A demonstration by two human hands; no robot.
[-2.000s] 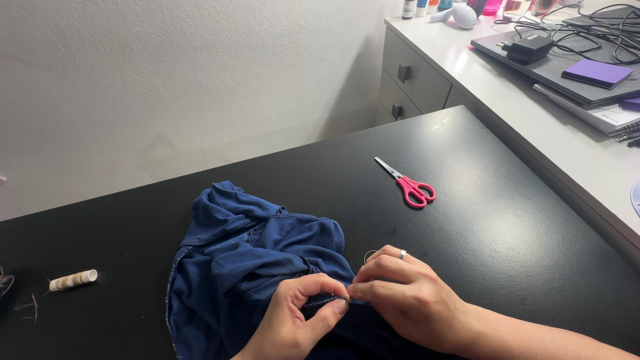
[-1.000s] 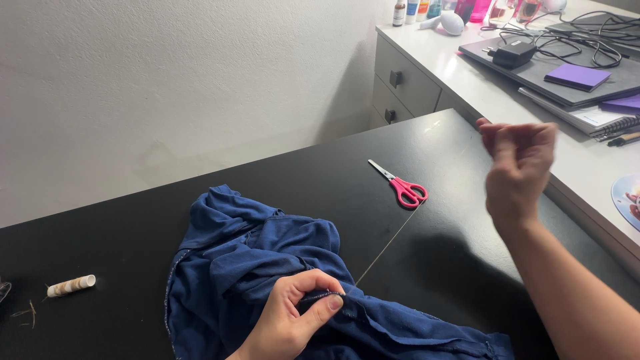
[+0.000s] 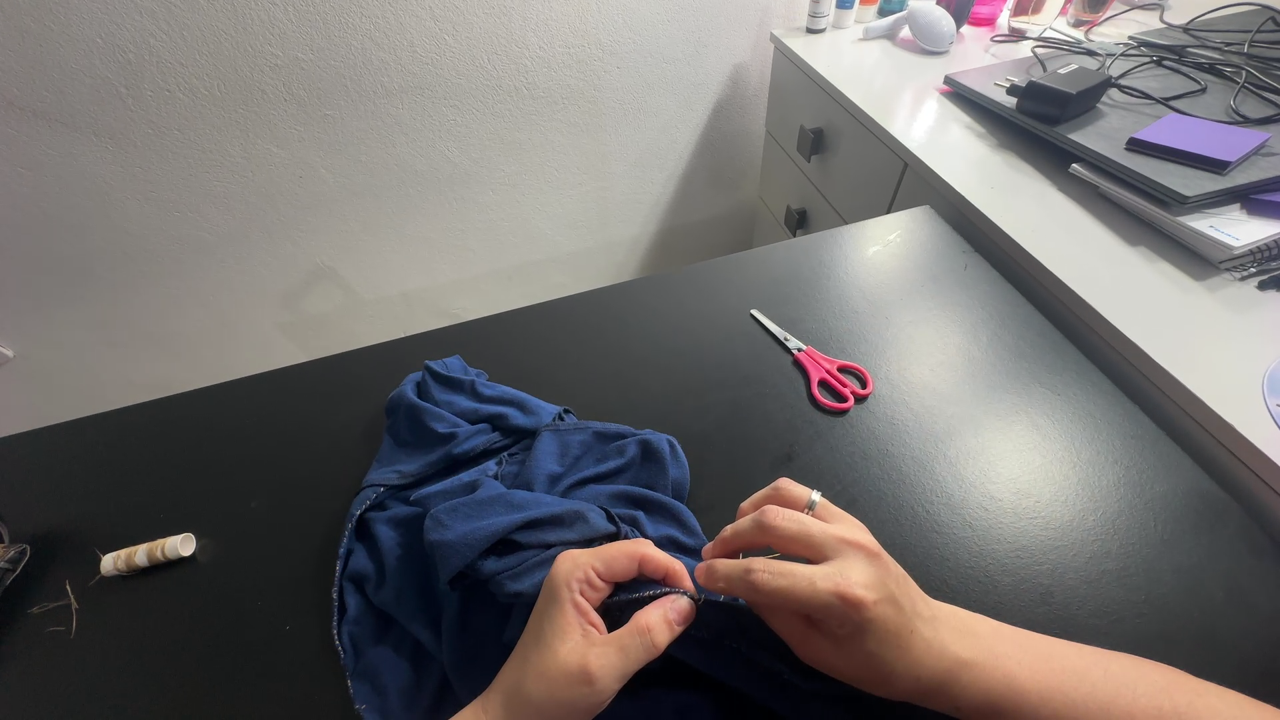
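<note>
A crumpled blue cloth garment (image 3: 560,470) with light stitching along its edge lies on the black table. My left hand (image 3: 610,620) pinches the garment's stitched edge between thumb and forefinger. Close beside it on the right, my right hand (image 3: 810,580), wearing a ring, has its fingers bent at the same edge, with a bit of thread showing at the fingers. Whether those fingertips hold a needle or the cloth is hidden. Pink-handled scissors (image 3: 830,378) lie beyond my right hand. A spool of light thread (image 3: 148,554) lies at the left.
Loose thread scraps (image 3: 70,608) lie near the spool, with part of a dark object (image 3: 10,560) at the left edge. A white desk (image 3: 960,160) on the right holds a laptop (image 3: 1040,100), cables, a black power adapter (image 3: 1062,92), a purple notepad (image 3: 1198,142) and small bottles. A wall stands behind.
My right hand, raised at the right a second ago with a thread stretched from the cloth, has come back down beside my left hand. My left hand keeps its pinch on the edge.
</note>
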